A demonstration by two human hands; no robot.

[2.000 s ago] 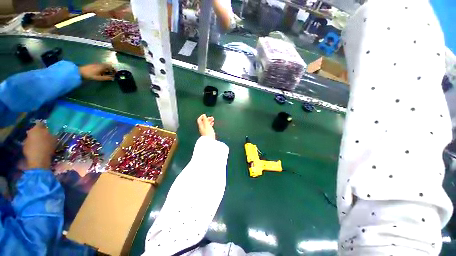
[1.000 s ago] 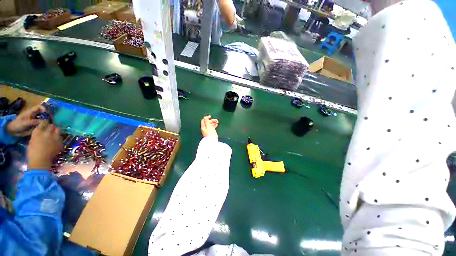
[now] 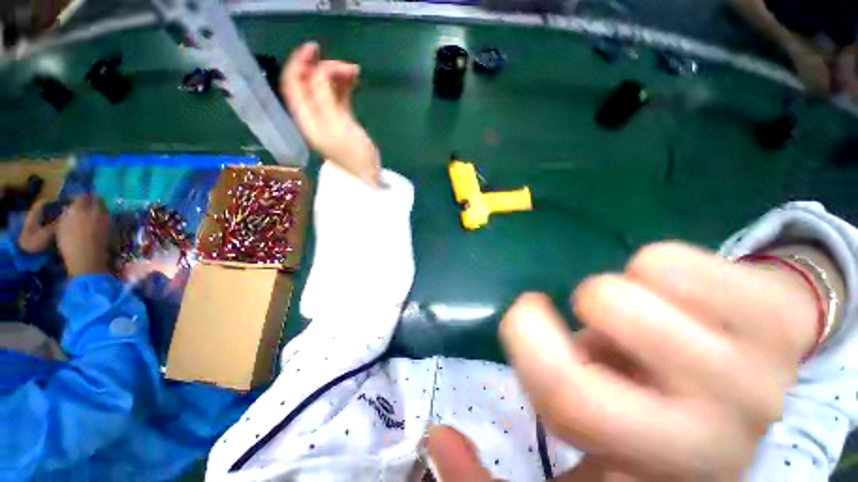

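A yellow electric screwdriver [image 3: 477, 196] lies on the green bench, tip pointing away from me, touched by neither hand. My left hand [image 3: 329, 113] is above the bench, left of the screwdriver, fingers loosely curled and apart, holding nothing I can see. My right hand [image 3: 659, 348] is large, blurred and close to the camera at lower right, fingers bent and thumb apart; no object shows in it. A black cylindrical housing [image 3: 450, 72] stands at the back with a small dark disc [image 3: 489, 61] beside it. Another housing [image 3: 621, 105] is further right.
At left are a box of red-silver wired parts [image 3: 252, 216], a closed-looking brown cardboard box [image 3: 229, 325], a white metal upright [image 3: 240, 85] and a coworker's blue sleeves and hands [image 3: 85, 235]. More dark parts [image 3: 108, 80] sit at back left. Another person's arm [image 3: 790, 42] shows at top right.
The view has tilted down. My right hand, earlier out of the picture above the raised sleeve, is now low in front of me. My left hand appears further up-left. Housings on the bench have shifted right.
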